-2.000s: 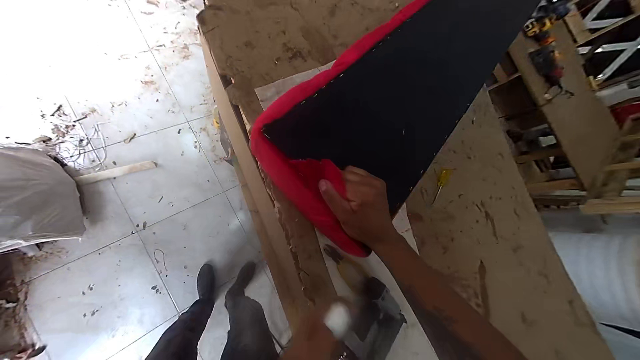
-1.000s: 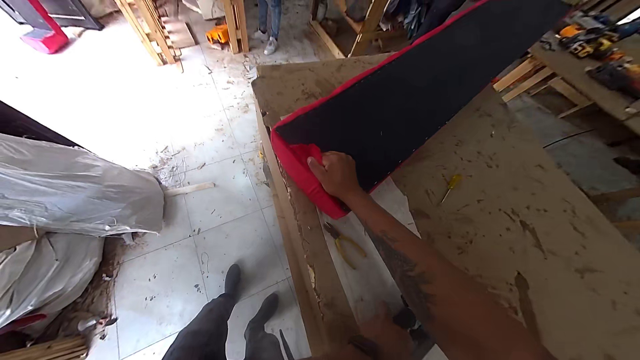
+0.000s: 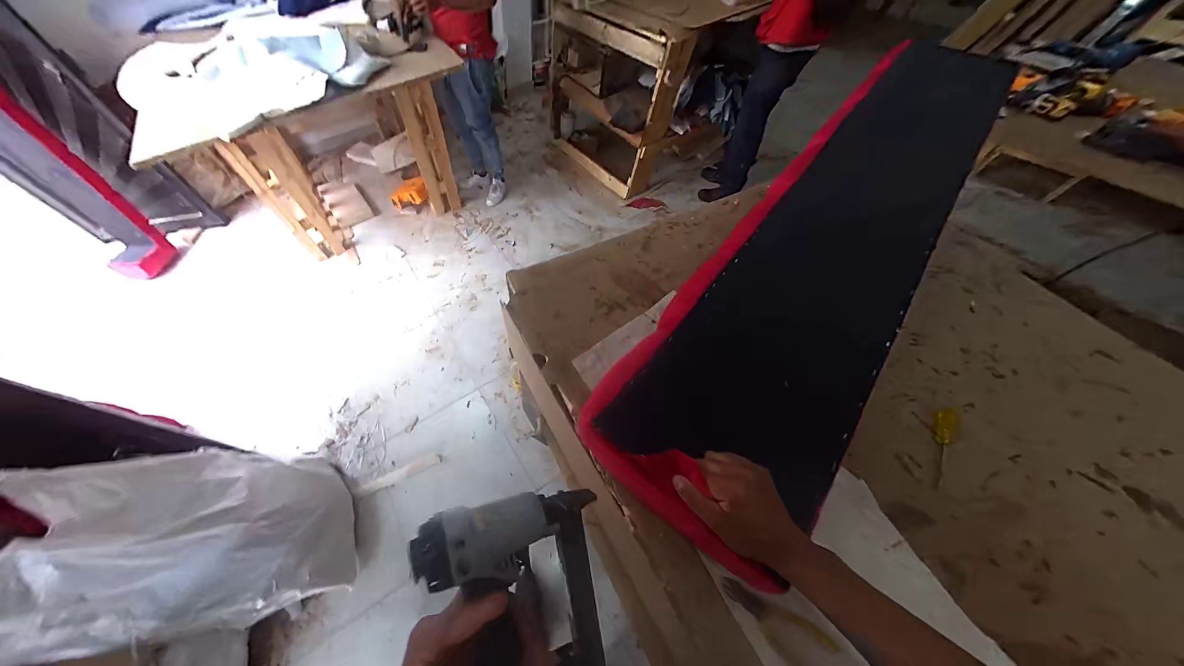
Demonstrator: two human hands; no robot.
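Note:
My left hand (image 3: 472, 634), at the lower edge, is closed around the handle of a pneumatic staple gun (image 3: 495, 536). The gun's nose points right, beside the workbench edge and apart from the panel. A long panel (image 3: 805, 277) with black backing and red fabric wrapped around its edges lies on the bench. My right hand (image 3: 745, 509) grips the loose red fabric (image 3: 647, 472) at the panel's near end, its thumb toward the left. Staples show along the backing's edges. Pliers (image 3: 786, 620) lie partly hidden under my right forearm.
The wooden workbench (image 3: 1017, 444) carries a yellow-handled screwdriver (image 3: 944, 427) to the right. A plastic-wrapped item (image 3: 185, 527) stands at lower left. Two people stand farther back, near a wooden table (image 3: 407, 79) and a wooden shelf stand (image 3: 647, 111). Power tools (image 3: 1064, 97) lie at upper right.
The staple gun, low near the bottom edge two seconds ago, is now raised in my left hand beside the bench. My right hand stays on the red fabric. The view has tilted up.

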